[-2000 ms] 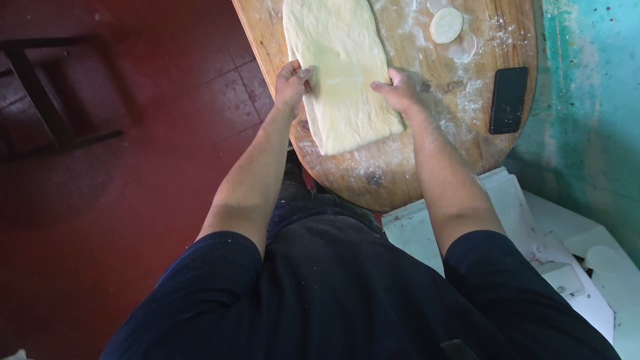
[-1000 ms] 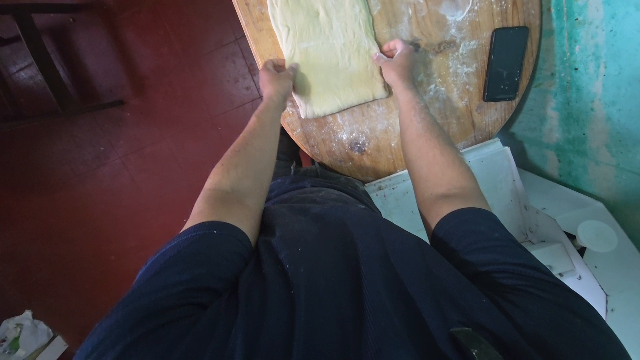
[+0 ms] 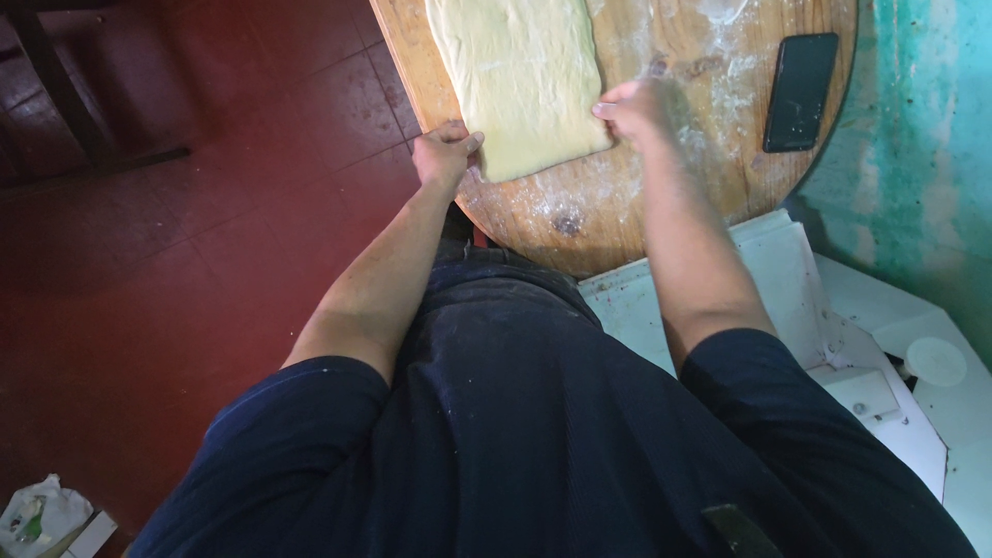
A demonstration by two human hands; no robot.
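Observation:
A long slab of pale dough [image 3: 527, 85] lies flat on a floured wooden table [image 3: 612, 209], its far end cut off by the top of the view. At the dough's lower left edge is my left hand [image 3: 446, 155], thumb and fingers close to its side. My right hand [image 3: 639, 112], blurred, is at the right edge near the lower corner, with thumb and index finger by the dough. Whether either hand pinches the dough cannot be told.
A black smartphone [image 3: 800, 93] lies near the table's right edge, beside a turquoise wall [image 3: 930, 139]. White panels [image 3: 783, 287] stand below the table at right. Dark furniture [image 3: 62, 85] is on the red floor at left, and a plastic bag [image 3: 46, 511] at lower left.
The view has shifted, and the round dough piece seen two seconds ago is out of frame. Both hands have stayed by the dough's sides; the left is now nearer its lower corner.

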